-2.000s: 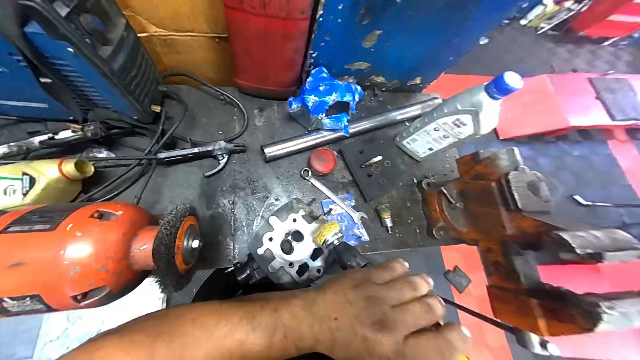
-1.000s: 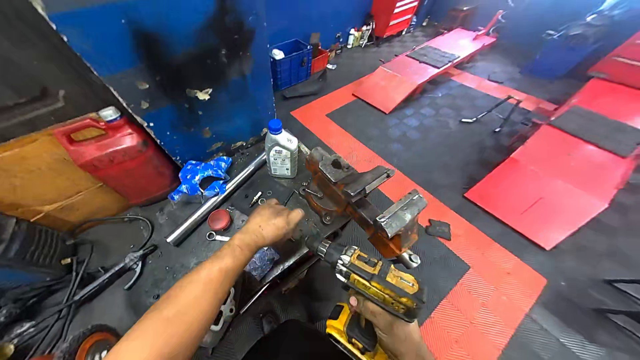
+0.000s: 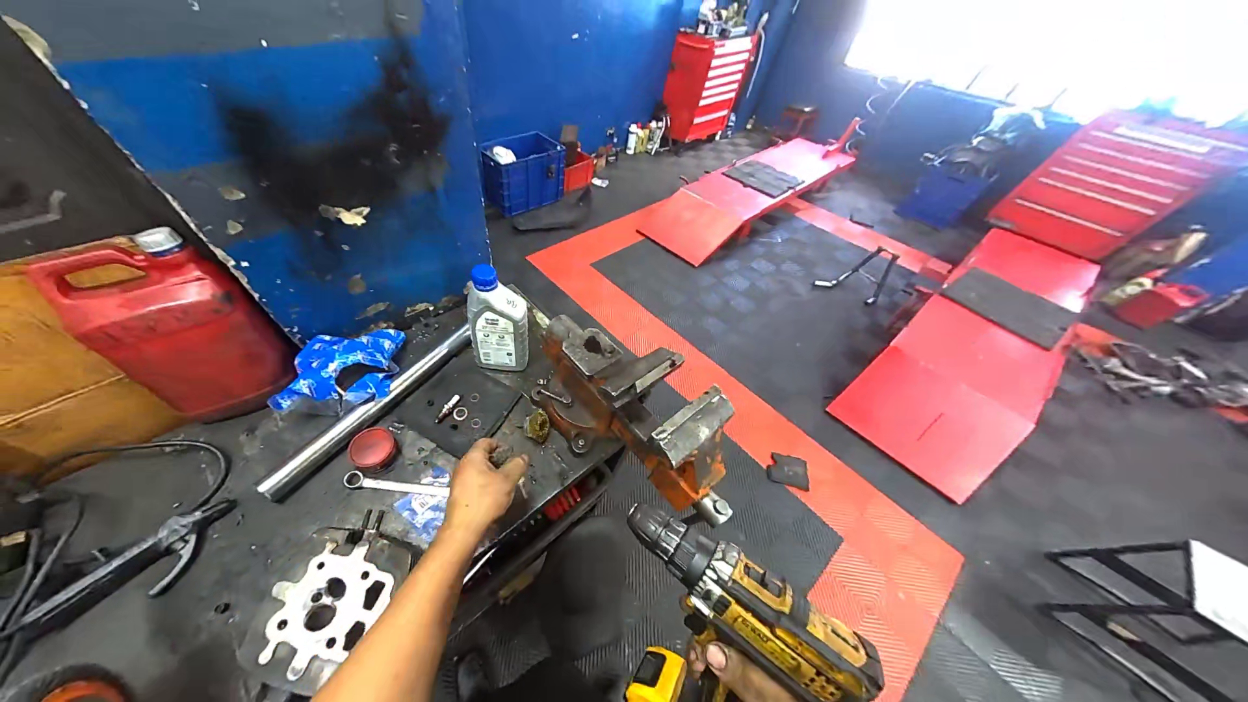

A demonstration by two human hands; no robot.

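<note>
My right hand grips a yellow and black cordless drill, its chuck pointing up and left beneath the orange bench vise. On the workbench, my left hand has its fingertips down at the bench near a small wire brush; whether it holds anything is unclear. Beside that hand are a combination wrench and a blue plastic packet. A metal engine part with a light, ported face lies left of my forearm. A red round lid sits beside a steel tube.
An oil bottle stands behind the vise. A blue crumpled wrapper and red jerrycan are at the back left. A welding electrode holder with cables lies at left. Red ramps stand on the floor at right.
The view has swung right. My right hand and the drill, not seen in the oldest frame, came into view by one second ago. The wire brush shows beside my left hand now.
</note>
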